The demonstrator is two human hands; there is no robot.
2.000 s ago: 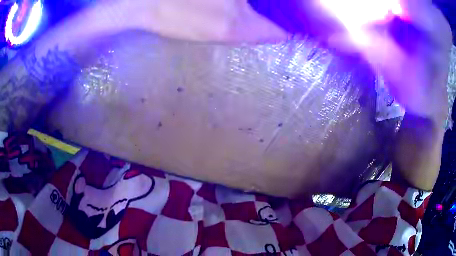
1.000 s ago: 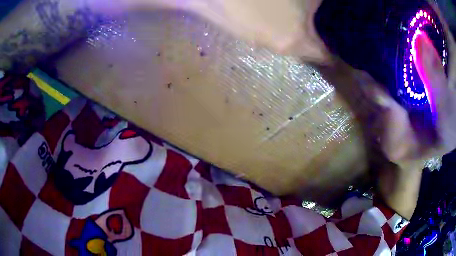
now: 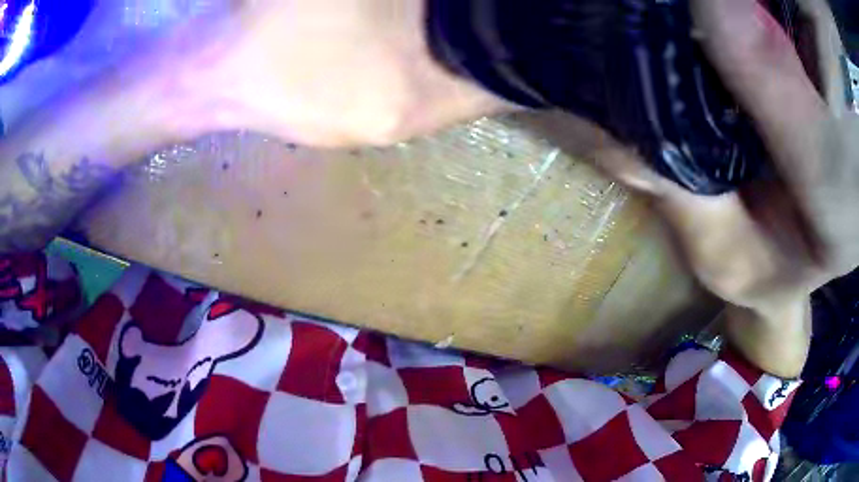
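Observation:
A black round unit (image 3: 584,56) is held up at the top right, over the bench. No lit ring shows on it; its dark ribbed side faces me and the top edge cuts it off. My left hand (image 3: 367,75) reaches in from the left, against the unit's left and lower side; its fingers are partly hidden behind the unit. My right hand (image 3: 791,207) grips the unit's right side with bent, blurred fingers.
Brown cardboard under shiny wrinkled tape (image 3: 377,245) forms the bench top. A glowing unit (image 3: 19,38) is cut off at the top left. Red-and-white checked clothing (image 3: 311,395) lies along the near edge. Dark clutter with a small pink light is at the lower right.
The unit's glowing pink ring, seen a second ago at the upper right, no longer shows. The unit has turned and moved left, and now its dark side shows.

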